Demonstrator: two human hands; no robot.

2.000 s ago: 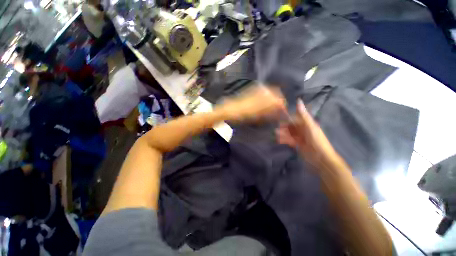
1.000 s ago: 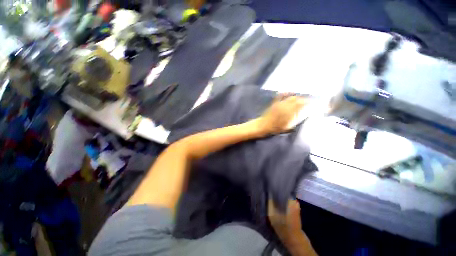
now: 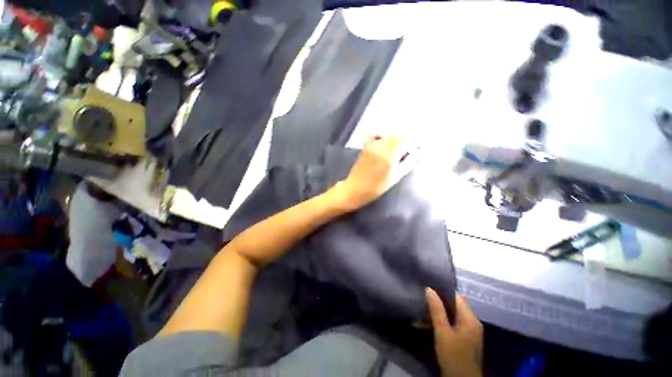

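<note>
Dark grey fabric (image 3: 368, 239) lies over the front edge of the white table and hangs towards my lap. My left hand (image 3: 376, 171) lies on its upper part, left of the needle area, with its fingers gripping the cloth. My right hand (image 3: 455, 324) pinches the lower right edge of the cloth between thumb and fingers, below the table edge. The white sewing machine (image 3: 589, 110) stands at the right, washed out by glare. Its presser foot area (image 3: 508, 206) is to the right of the cloth, not touching it.
Cut grey panels (image 3: 324, 88) lie flat at the back left. Green-and-dark snips (image 3: 586, 240) and a pale blue scrap (image 3: 630, 241) lie right of the needle. A ruler strip (image 3: 545, 302) runs along the front edge. A beige second machine (image 3: 103, 124) stands left.
The view has turned towards the white machine. My left hand has moved with the cloth onto the table beside it. My right hand has come down to the cloth's lower right edge.
</note>
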